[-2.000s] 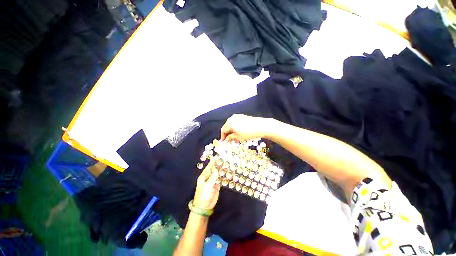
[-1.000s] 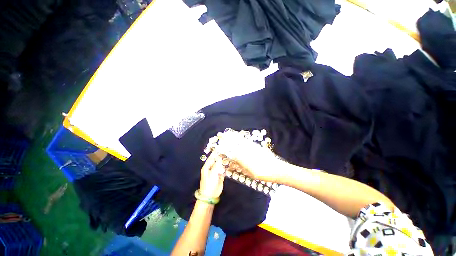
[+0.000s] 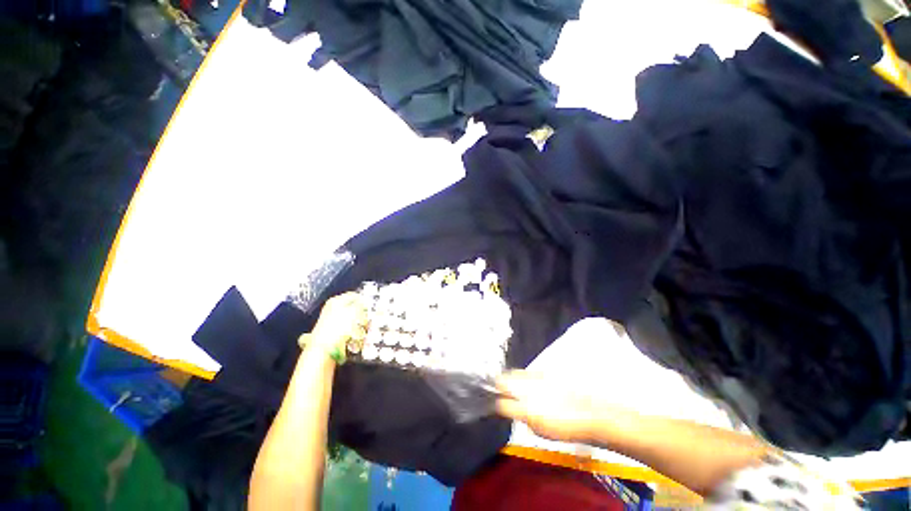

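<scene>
A button tray (image 3: 400, 344), a grid of shiny whitish round buttons, lies over dark garment cloth (image 3: 400, 401) in front of me. Loose buttons (image 3: 479, 274) lie along its far side; glare blurs where pile and tray meet. My left hand (image 3: 340, 324) grips the tray's left end. My right hand (image 3: 534, 404) is at the near right of the tray, blurred, with its fingers closed on a thin clear plastic piece (image 3: 464, 393). That piece reaches to the tray's near edge; whether it is joined to the tray cannot be told.
A clear crinkled plastic piece (image 3: 322, 279) lies on the white table (image 3: 240, 170) at the cloth's left edge. A navy garment heap (image 3: 769, 200) spreads right. A greyer garment pile (image 3: 430, 60) lies across the table. A blue crate (image 3: 130, 384) stands below the left corner.
My right hand has moved from over the buttons to the tray's near right, now with clear plastic in its fingers. My left hand and the tray have shifted left in view; the camera view has also shifted.
</scene>
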